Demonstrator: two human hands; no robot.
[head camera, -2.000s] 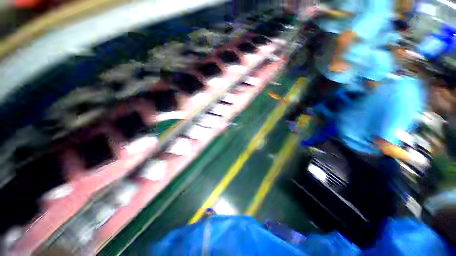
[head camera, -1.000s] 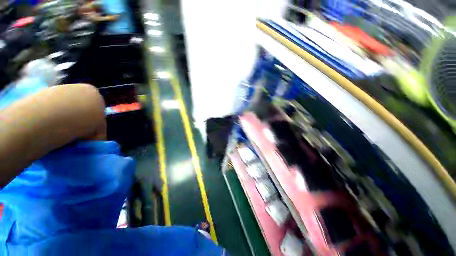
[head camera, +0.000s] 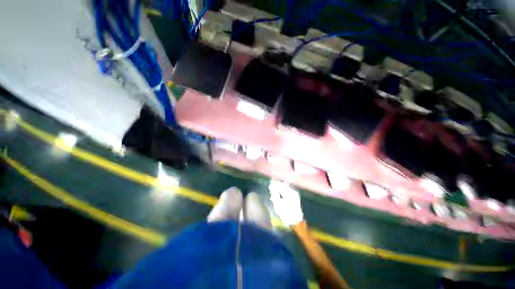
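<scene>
Several flat black square units lie in a row on the pink shelf mat. The leftmost unit looks dark grey with a pale rim; another unit lies to its right. White patches, perhaps paper slips, show at some front edges. My right hand, in a white glove, is low in front of the shelf, apart from the units. It is blurred, so whether its fingers are open or hold anything cannot be told. My left hand is not in view.
Cream power strips with black adapters run behind the units. Blue cables hang beside a white column at left. A dark object stands at its foot. A lower pink shelf holds more pale units.
The view has swung to face the shelf and its left end. My gloved right hand has come into view. The bare forearm seen at left a second ago is gone.
</scene>
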